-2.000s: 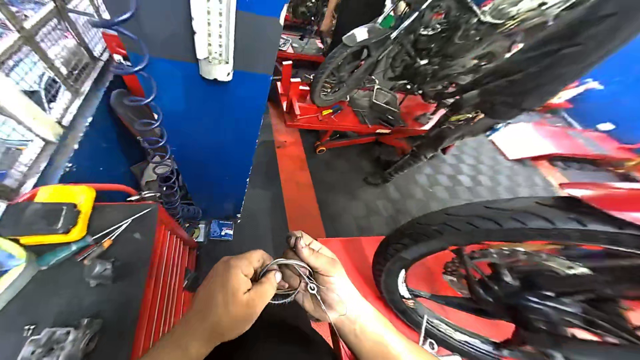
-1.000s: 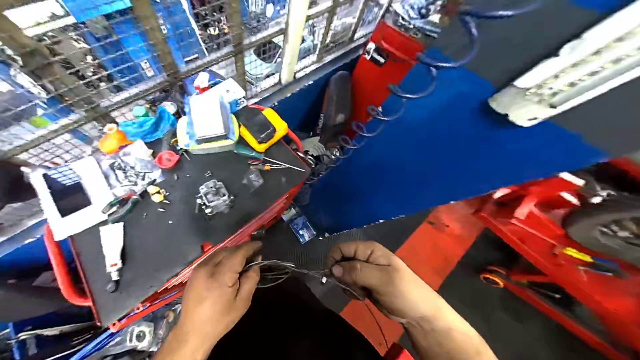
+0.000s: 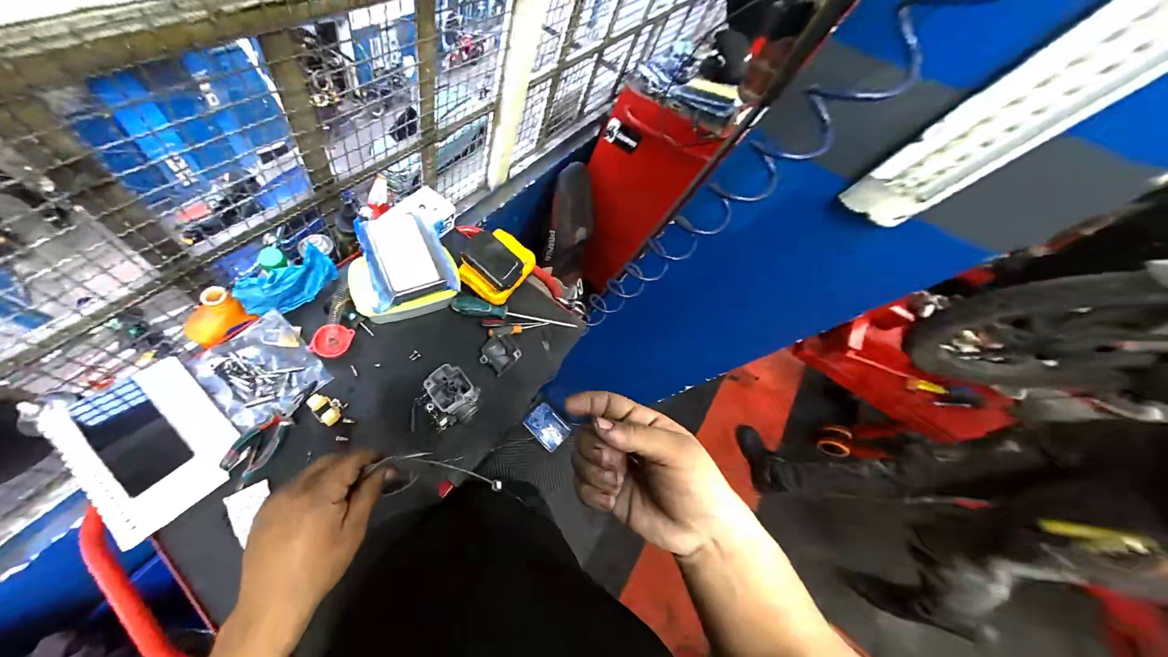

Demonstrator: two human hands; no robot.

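A thin coiled cable point(image 3: 433, 463) hangs from the fingers of my left hand point(image 3: 315, 520), over the near side of the black-topped tool cart; a small pale fitting sits along it. My right hand point(image 3: 639, 470) is raised to the right of the cable, fingers curled, thumb and index finger close together; whether it pinches anything thin cannot be told. Beyond the hands a metal carburetor body point(image 3: 449, 396) lies on the cart top, with a smaller dark part point(image 3: 500, 353) behind it. A brass-coloured part point(image 3: 326, 409) and pliers point(image 3: 257, 447) lie to the left.
Screwdrivers point(image 3: 520, 316), a yellow-cased device point(image 3: 495, 266), a bag of small parts point(image 3: 260, 370), a red cap point(image 3: 331, 340) and a white frame point(image 3: 137, 447) are on the cart. A wire-mesh window stands behind. At right are a coiled blue hose point(image 3: 721, 214), a red lift point(image 3: 876, 365) and a motorcycle wheel.
The view has swung left to the tool cart. My hands were together on the cable; now they are apart, with my right hand raised away from it.
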